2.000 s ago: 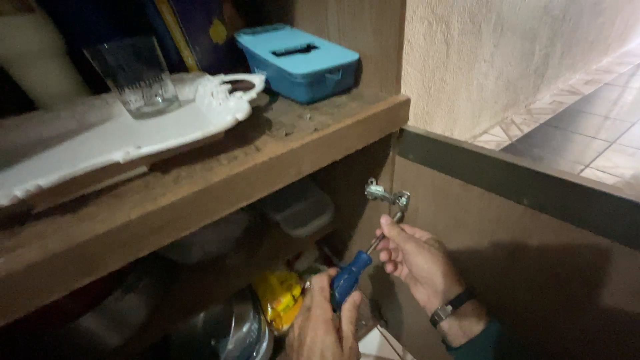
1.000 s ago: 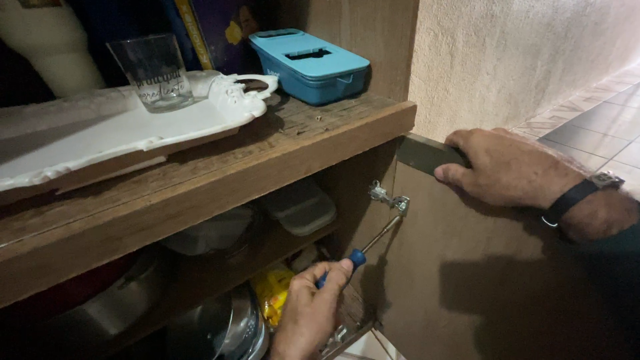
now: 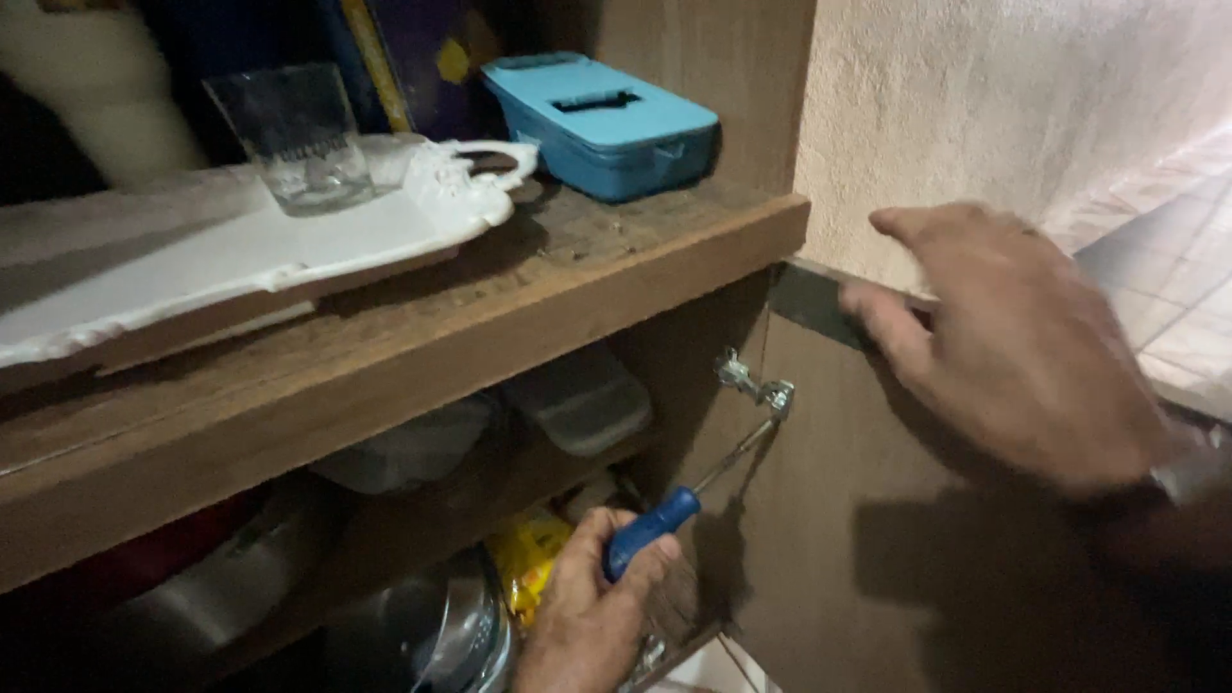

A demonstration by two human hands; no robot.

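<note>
My left hand [image 3: 602, 602] grips the blue handle of a screwdriver [image 3: 650, 529] at the lower middle. The screwdriver points up and right, its tip at the door-side part of a metal cabinet hinge [image 3: 778, 397]. The hinge joins the inner side wall to the wooden cabinet door [image 3: 828, 539]. My right hand [image 3: 1020, 346], blurred and with a band at the wrist, is spread over the top edge of the door, thumb low and fingers apart, holding nothing. Whether the thumb touches the edge I cannot tell.
On the shelf [image 3: 577, 279] above are a blue plastic box [image 3: 626, 125], a white scalloped tray [image 3: 385, 236] and a drinking glass [image 3: 308, 144] on it. Below lie a plastic container [image 3: 582, 399], a yellow packet [image 3: 529, 558] and metal pots [image 3: 423, 626]. A rough wall [image 3: 895, 115] stands behind the door.
My right hand went from the screwdriver's shaft to a hold on the door's top edge, and its fingers have now come off that edge. My left hand has kept the screwdriver.
</note>
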